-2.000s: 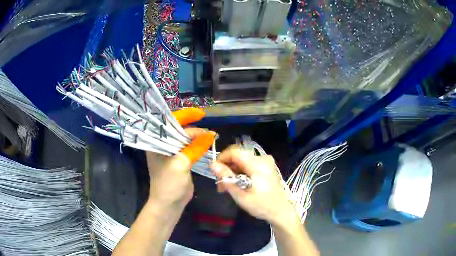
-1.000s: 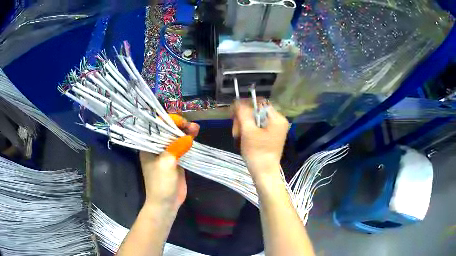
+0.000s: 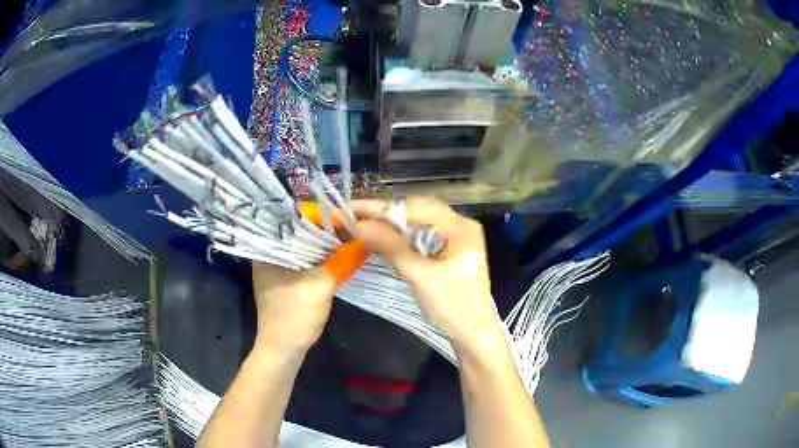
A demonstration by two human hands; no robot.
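Note:
My left hand (image 3: 302,271), with orange finger cots (image 3: 344,259) on thumb and finger, is closed on a fanned cable bundle (image 3: 236,188). Fine coloured exposed cores show at the bundle's tips, at upper left. My right hand (image 3: 420,249) touches the left hand and pinches blurred white cables (image 3: 343,166) that stand upward beside the bundle. A small cluster of cable ends (image 3: 427,241) shows in the right palm. The wire stripping machine (image 3: 434,153), with its dark slot, stands beyond my hands; nothing shows in the slot.
Wire scrap (image 3: 289,131) lies left of the machine, under a thin blue hose. A clear speckled plastic sheet (image 3: 613,96) covers the bench at right. Cable stock (image 3: 70,359) lies at lower left. Loose cables (image 3: 552,306) hang at right. A blue stool (image 3: 653,337) stands on the floor.
My right hand has moved from in front of the machine's slot down and left to my left hand. The cables in its fingers now stand beside the bundle.

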